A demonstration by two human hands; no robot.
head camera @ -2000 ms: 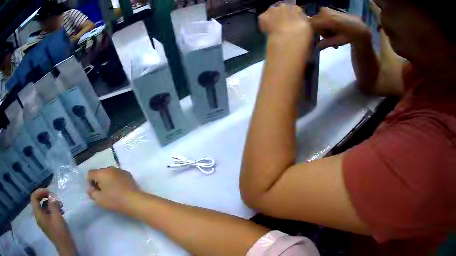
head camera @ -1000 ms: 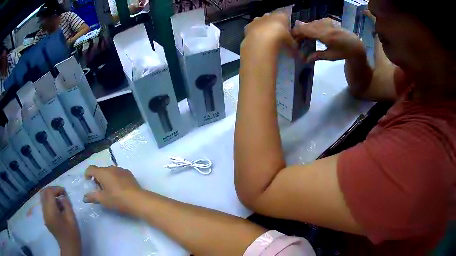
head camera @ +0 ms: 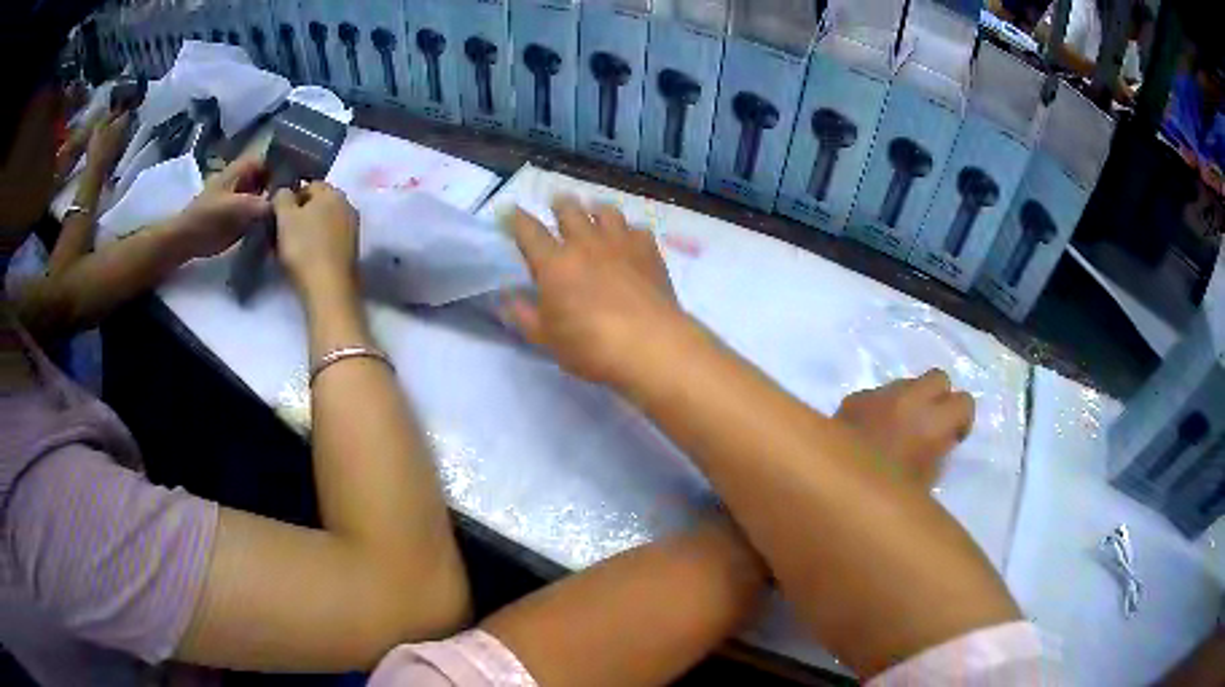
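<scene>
A white bagged bundle [head camera: 437, 248] lies on the white-covered bench, its right end at the fingers of my right hand [head camera: 591, 289]. My right hand is spread, with no firm grip visible. My right forearm crosses over my left. My left hand [head camera: 914, 416] is low over the bench to the right, fingers partly curled; whether it holds anything is hidden. Crinkled clear plastic [head camera: 914, 342] lies just beyond it. A coiled white cable [head camera: 1123, 570] lies at the right.
A long row of open printed boxes [head camera: 752, 128] lines the bench's far edge. Another printed box [head camera: 1182, 430] stands at the right edge. At the left, a person in a striped sleeve handles a dark grey appliance [head camera: 302, 141] beside white bags [head camera: 215, 81].
The view has swung left along the bench. My hands, earlier side by side at clear plastic, are now apart with forearms crossed, my right hand reaching left to the white bundle.
</scene>
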